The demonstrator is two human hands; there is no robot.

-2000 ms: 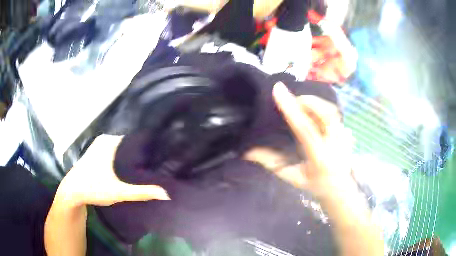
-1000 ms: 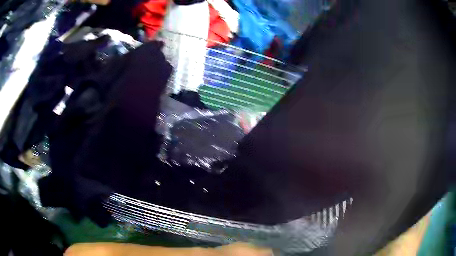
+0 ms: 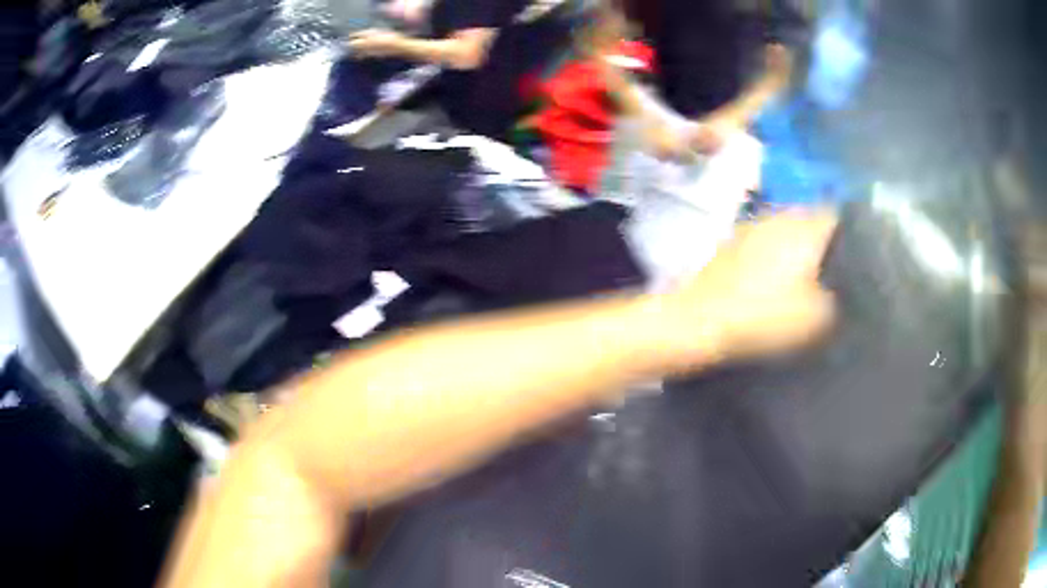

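A large dark grey-black garment (image 3: 712, 471) spreads across the lower middle and right, with a shiny, film-like glare at its upper right. My left arm reaches across the view from the lower left. My left hand (image 3: 772, 287) is blurred and closed at the garment's upper edge. My right arm shows at the far right edge; my right hand there (image 3: 1025, 247) is too blurred to make out. Another dark garment pile (image 3: 505, 258) lies beyond my left forearm, with small white labels (image 3: 371, 306) on it.
A white table (image 3: 86, 276) at the left bears dark clothes and bagged pieces. At the top are people's arms (image 3: 431, 48), red cloth (image 3: 574, 121), white cloth (image 3: 677, 218) and something blue (image 3: 798, 149). Green floor (image 3: 947, 482) shows at lower right.
The raised dark cloth at the right has come down and now spreads low across the view. My left arm has reached far to the right. The view has turned back toward the white table.
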